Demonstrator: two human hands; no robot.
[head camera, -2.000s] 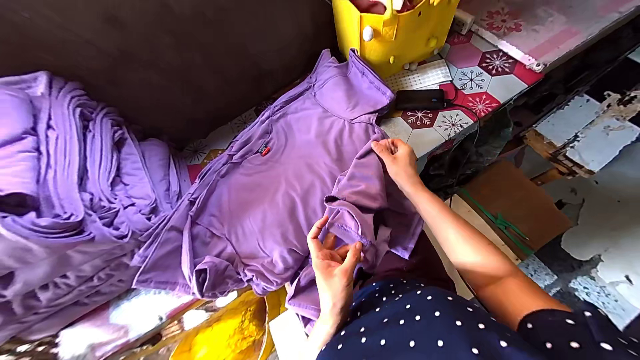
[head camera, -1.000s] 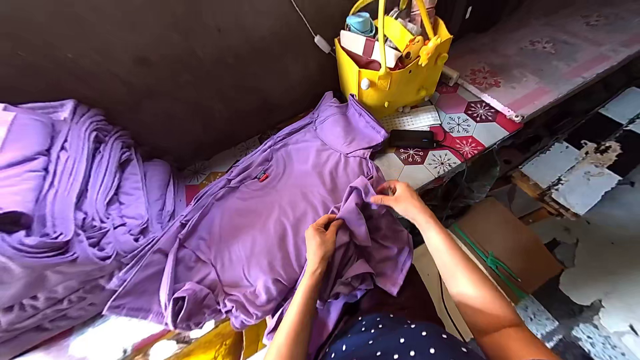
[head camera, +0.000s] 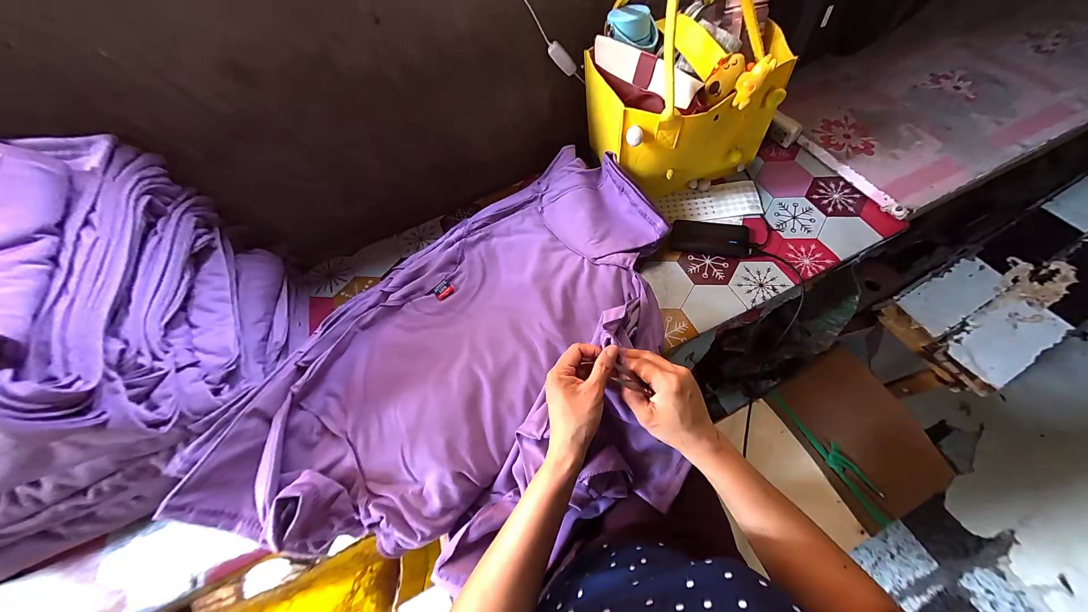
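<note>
A purple garment (head camera: 476, 340) with a folded collar piece and a small red and dark label (head camera: 444, 291) lies spread over the patterned table. My left hand (head camera: 580, 399) pinches a fold near its right edge between thumb and fingers. Close beside it, my right hand (head camera: 667, 395) grips the same gathered fabric, fingertips almost touching those of the left. The exact seam between the fingers is hidden. Loose cloth bunches beneath both wrists.
Purple garments (head camera: 127, 323) are piled at the left. A yellow tote (head camera: 680, 140) full of items stands at the back, beside a black device (head camera: 710, 239) with a cable and a white dotted sheet (head camera: 710, 202). Below right are a cardboard box (head camera: 867, 416) and a worn stool (head camera: 982, 319).
Both hands have come together on the garment's right edge; two seconds ago they were apart, the left one lower with its fingers spread. The view has shifted, showing more of the tote.
</note>
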